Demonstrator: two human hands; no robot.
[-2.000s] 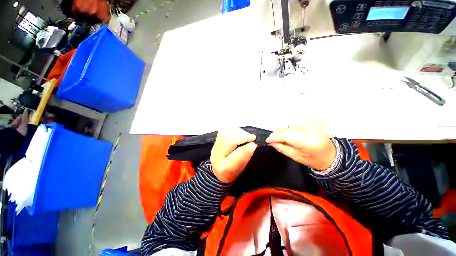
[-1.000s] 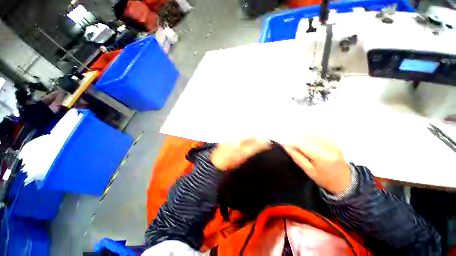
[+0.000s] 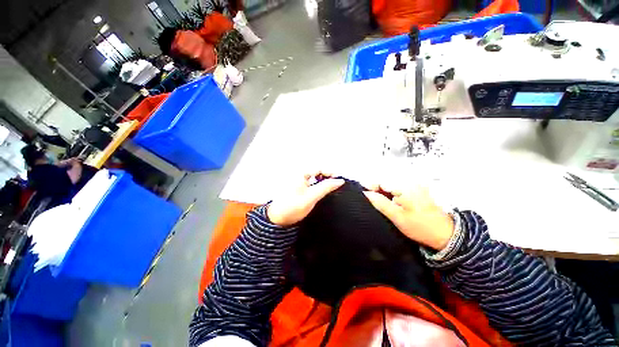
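A black back panel (image 3: 353, 237) with a ribbed mesh face lies over the orange apron (image 3: 298, 317) on my lap, its far edge at the front edge of the white table. My left hand (image 3: 298, 200) grips the panel's far left edge, thumb on top. My right hand (image 3: 415, 215) grips its far right edge, thumb and fingers along the rim. The presser foot and needle (image 3: 422, 139) stand beyond my hands, apart from the panel. The panel's underside is hidden.
The white table (image 3: 271, 149) carries the sewing machine with its control panel (image 3: 543, 100) and thread snips (image 3: 590, 191) at right. Blue bins (image 3: 197, 125) stand at left, one holding white material. Another blue bin (image 3: 366, 62) is behind the table. A person (image 3: 54, 177) sits far left.
The view has tilted up and turned left. The black piece, earlier bunched at the table edge, now lies spread with its mesh face showing. Both hands still hold its edge.
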